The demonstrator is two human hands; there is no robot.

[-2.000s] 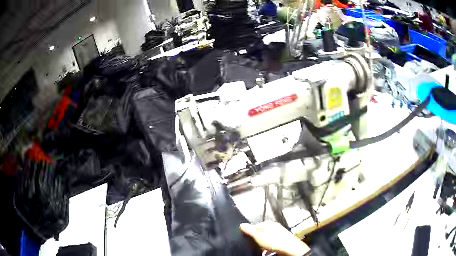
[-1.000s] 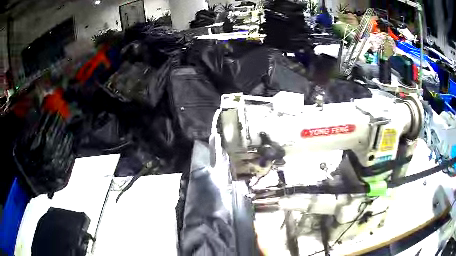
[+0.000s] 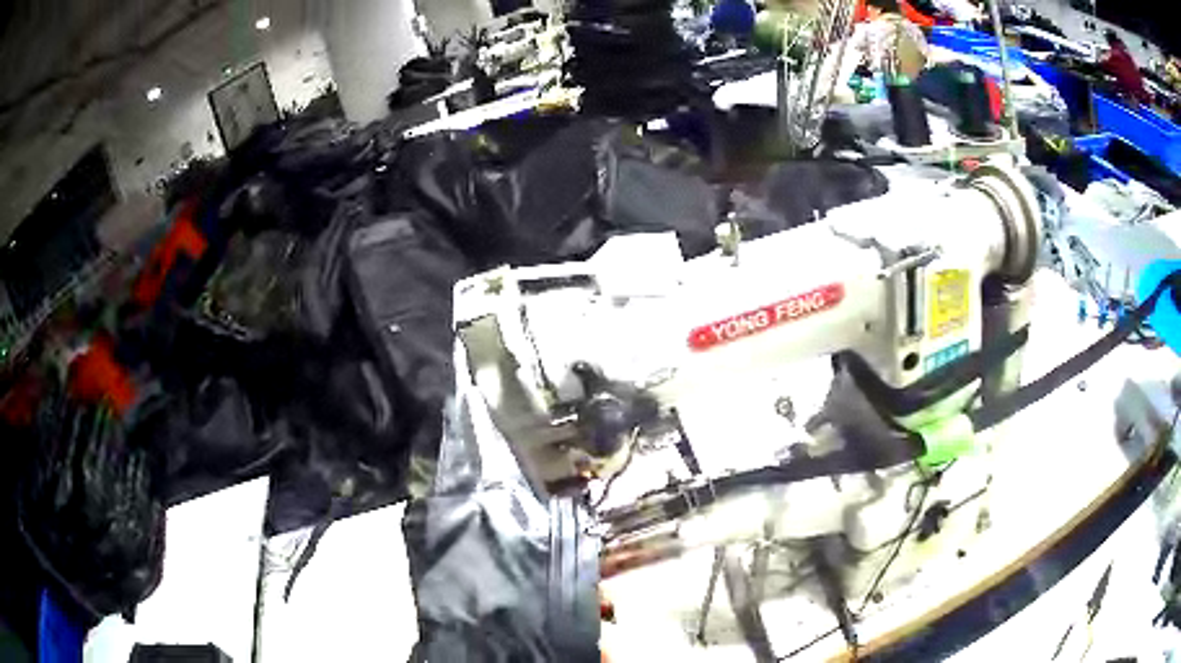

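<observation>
The grey-black shiny bag shell (image 3: 486,570) hangs at the left end of the white sewing machine (image 3: 777,317), its right edge beside the needle area. The presser foot and needle area (image 3: 596,453) is blurred. Black binding tape (image 3: 816,462) runs along the machine towards the needle, past a green clip (image 3: 945,440). My left hand is not in view. A small orange-tan sliver at the shell's right edge, low in the picture, may be part of my right hand; too little shows to tell its grip.
A large heap of black bags (image 3: 402,285) lies behind and left. A black block (image 3: 179,653) is cut off at the bottom left. The handwheel (image 3: 1013,227) is at the machine's right end. A blue tape reel (image 3: 1160,301) is at the right edge. Blue crates (image 3: 1124,123) stand far right.
The view has swung right and back left. The hand seen at the bottom two seconds ago no longer shows clearly. The shell's lower part now lies more bunched beside the machine.
</observation>
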